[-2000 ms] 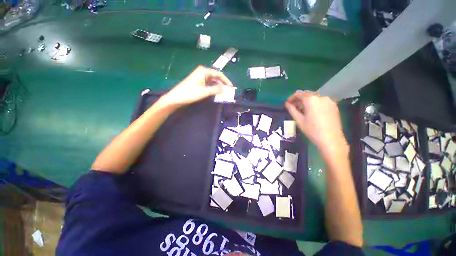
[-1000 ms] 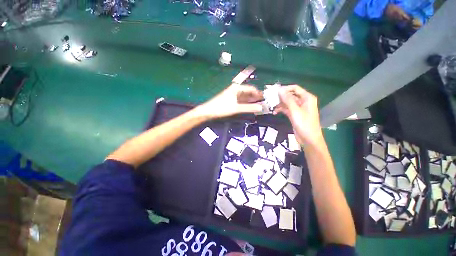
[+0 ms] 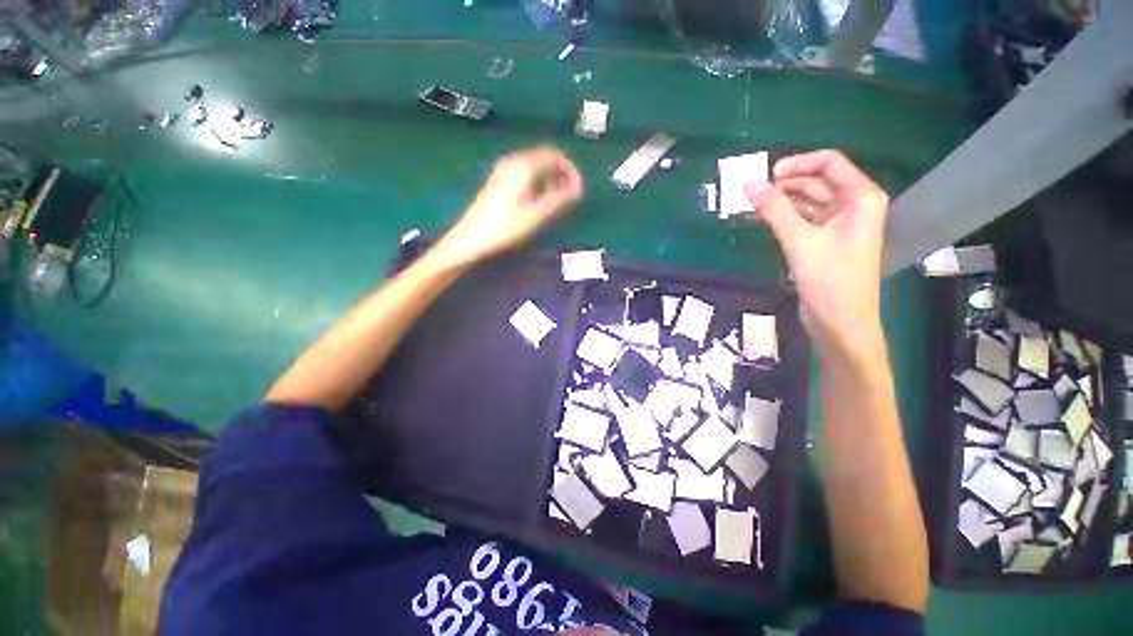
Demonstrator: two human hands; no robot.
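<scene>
My right hand (image 3: 826, 230) pinches a white display module (image 3: 743, 184) by its right edge above the bench. My left hand (image 3: 537, 186) is over the bench beyond the tray, blurred, fingers curled; I see nothing in it. The divided parts tray (image 3: 466, 385) lies before me. Its right compartment holds a heap of white and grey panels (image 3: 709, 441). One single panel (image 3: 532, 323) lies in the left compartment and another (image 3: 583, 265) lies at the tray's far edge by the divider.
A long module (image 3: 644, 163), a small pale piece (image 3: 593, 118) and a dark handset-like piece (image 3: 455, 102) lie on the green bench (image 3: 336, 236). A grey metal upright (image 3: 1013, 137) slants at right. Another tray of panels (image 3: 1025, 435) is beyond my right arm. A black device with cable (image 3: 62, 209) is at left.
My hands have moved apart from each other. The right hand has moved right with the white module; the left has drawn away to the left. A panel now shows at the tray's far edge.
</scene>
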